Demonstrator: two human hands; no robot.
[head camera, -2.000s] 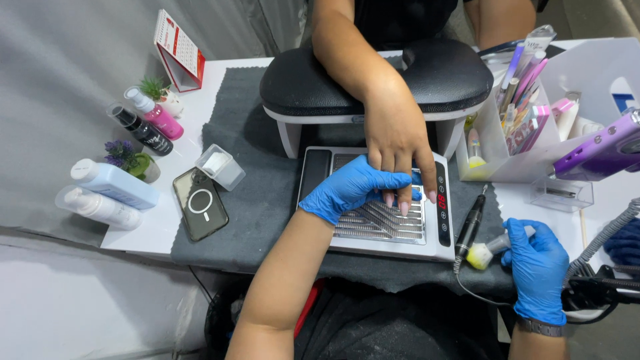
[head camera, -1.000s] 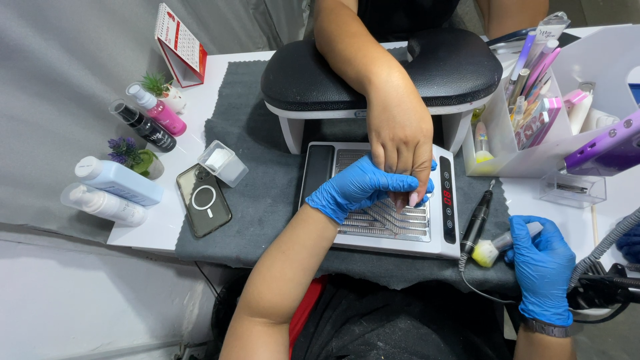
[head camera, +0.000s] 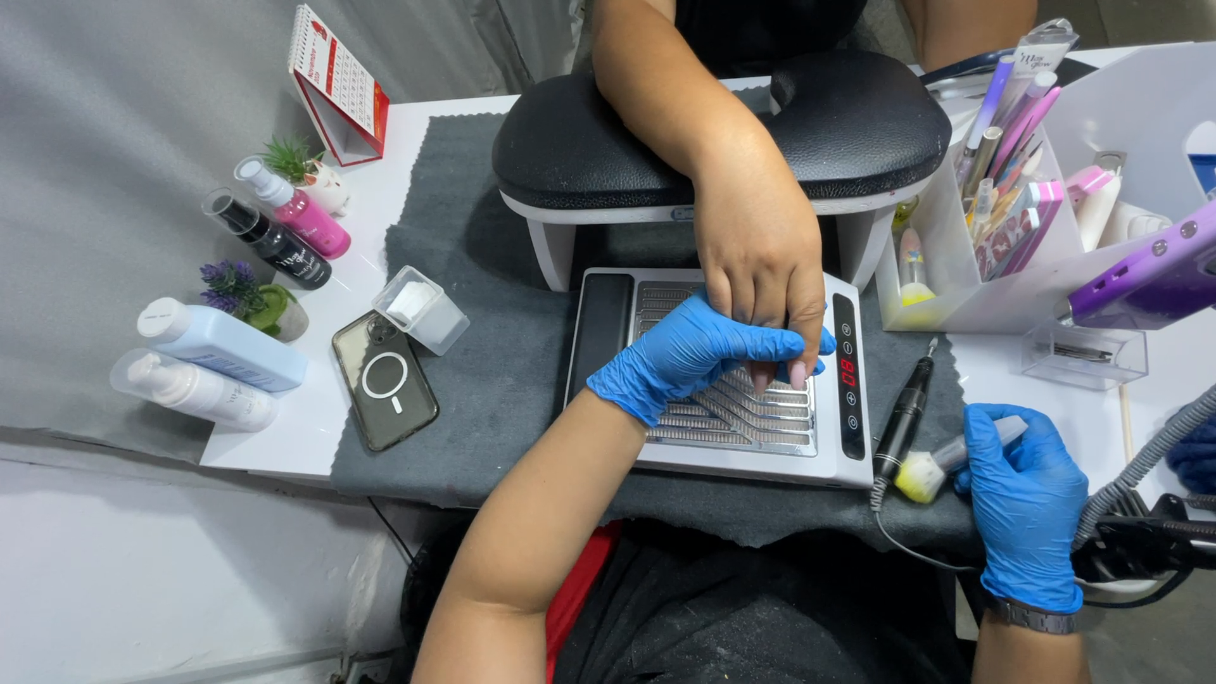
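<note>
Over the metal grille of a white nail dust collector, my left hand, in a blue glove, grips the fingers of another person's hand. That person's forearm lies across a black padded armrest. My right hand, also gloved in blue, holds a small dust brush with yellow and white bristles by its pale handle, at the right edge of the grey cloth. A black nail drill handpiece lies between the dust collector and the brush, its bit pointing away from me.
At left are a phone, a clear plastic cup, several bottles, small potted plants and a desk calendar. At right stand a white organizer of tools, a clear box, a purple device and a coiled hose.
My left hand has shifted its hold on the other person's fingers, which now sit closer together. My right hand stays at the right with the brush.
</note>
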